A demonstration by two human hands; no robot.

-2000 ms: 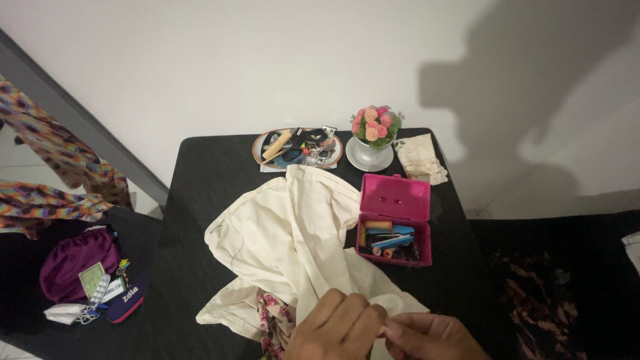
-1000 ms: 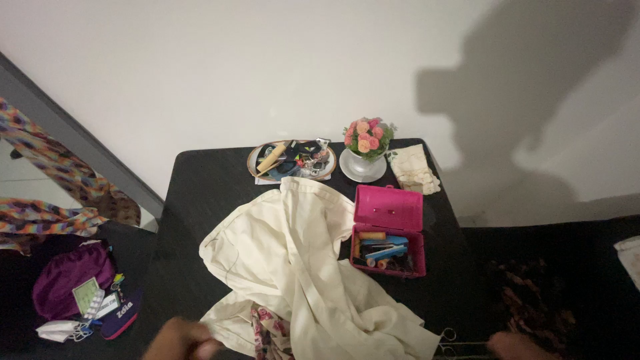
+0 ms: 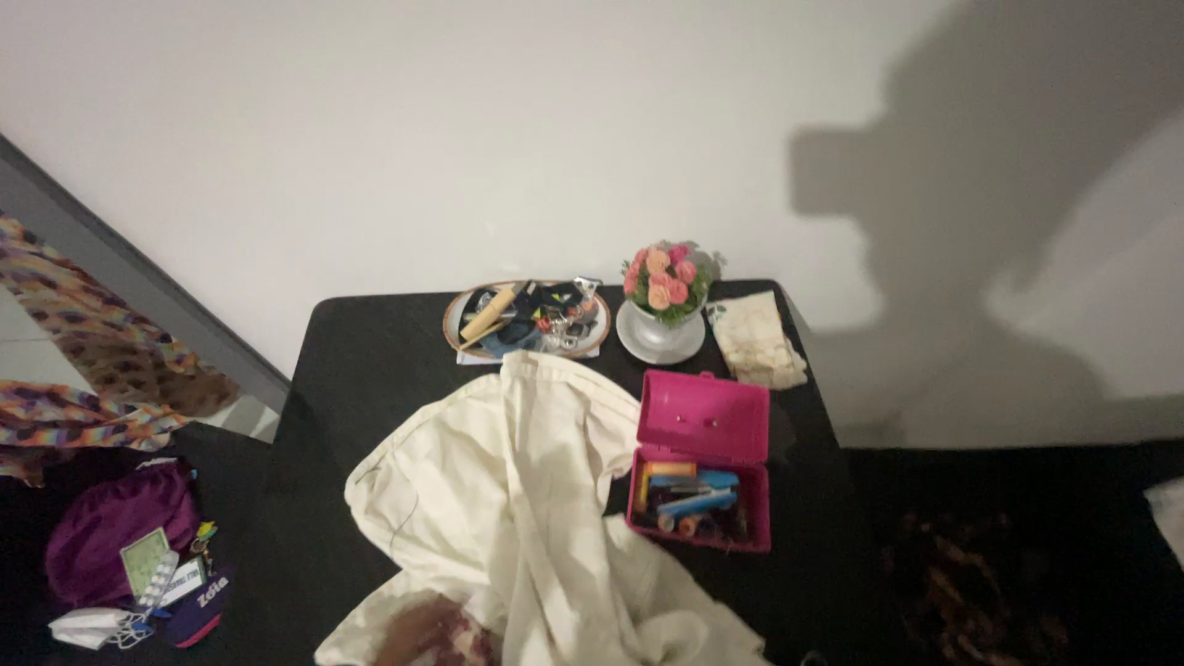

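Observation:
Cream cloth [image 3: 555, 499] lies bunched over the black table [image 3: 356, 370]. My left hand [image 3: 412, 629], blurred and cut off by the bottom edge, is at the lower left of the cloth, beside a red-and-white patterned fabric [image 3: 467, 638]; its fingers do not show clearly. My right hand is out of view. A loose dark thread [image 3: 404, 523] runs across the left part of the cloth. Right of the cloth stands an open pink plastic box [image 3: 760, 509] holding blue-handled tools and spools. A small part of a metal loop [image 3: 814, 659] shows at the bottom edge.
An oval tray [image 3: 451, 319] of small items, a potted artificial flower arrangement [image 3: 661, 277] on a white saucer [image 3: 661, 347] and a folded cream cloth [image 3: 754, 338] stand along the wall. A purple bag [image 3: 120, 532], blister pack [image 3: 157, 578] and cap [image 3: 199, 610] lie at left.
Both hands were together at the cloth's lower edge, then moved apart, with scissors near the right one. Now the left is over the cloth and the right has left the view.

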